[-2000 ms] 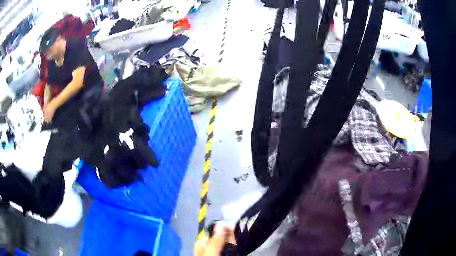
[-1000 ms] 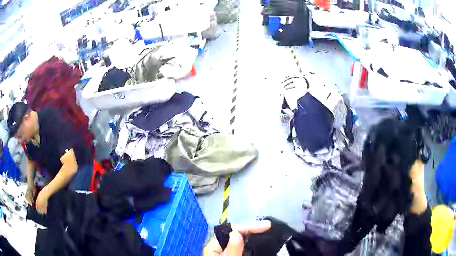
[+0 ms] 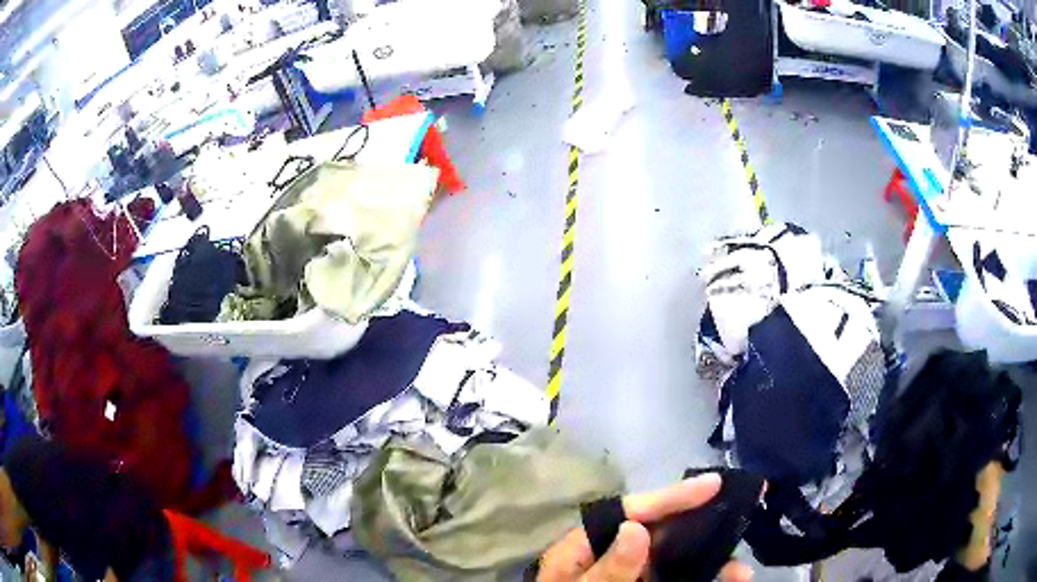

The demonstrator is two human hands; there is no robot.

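My left hand (image 3: 637,540) is at the bottom centre, cut off by the edge. Its fingers close on black strips (image 3: 707,525), with a short flat end sticking up between them. The strips run right in a loose band to a large tangled black bundle. My right hand (image 3: 987,512) is at the lower right beside this bundle, which hangs from it; its fingers are mostly hidden by the black material.
A grey floor aisle (image 3: 637,284) with yellow-black tape runs ahead. Khaki cloth (image 3: 478,500) and white and navy garment heaps (image 3: 785,375) lie on both sides. A white table trough (image 3: 262,338) holds khaki cloth. At left, a person in black sits by a dark red garment heap (image 3: 97,352).
The view has moved forward along the aisle. The blue crates have left the picture, and the seated person is now at the lower left edge. Both hands still hold the black strips.
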